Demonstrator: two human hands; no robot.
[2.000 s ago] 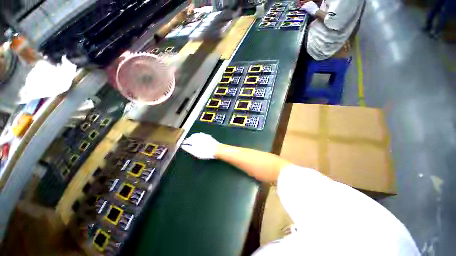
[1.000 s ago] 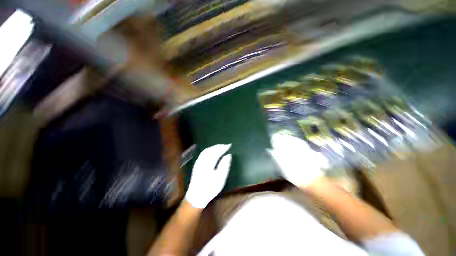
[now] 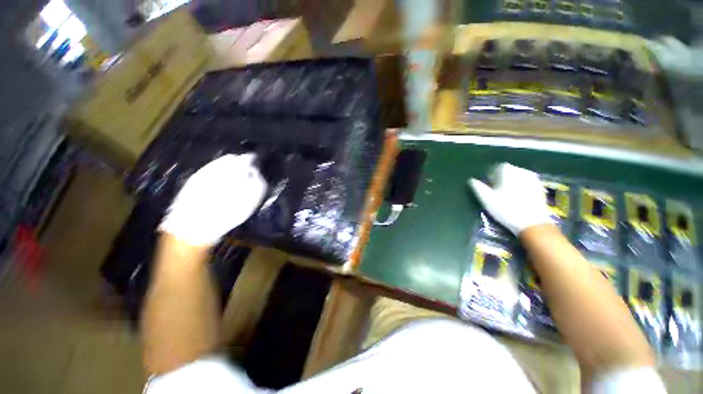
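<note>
A clear tray (image 3: pixel 493 314) with two rows of yellow-and-black keypad phones (image 3: pixel 598 209) lies on the green bench at the right, partly under my right arm. My gloved right hand (image 3: pixel 515 197) is over the tray's upper left corner, with the thumb apart; its fingertips are blurred and I cannot tell if it grips anything. My gloved left hand (image 3: pixel 219 197) is over the glossy stack of black trays (image 3: pixel 308 115) at the left. Its fingertips blend into the black surface, so its grip is unclear.
A black device (image 3: pixel 406 177) with a white cable lies at the bench's left end. A brown board (image 3: pixel 453 85) with phones is behind the bench's pale edge. Cardboard cartons (image 3: pixel 139 88) stand behind the black stack.
The view has swung left, bringing the black stack and cartons into clear view. My left hand has moved from the green bench to over the black stack. My right hand stays by the phone tray.
</note>
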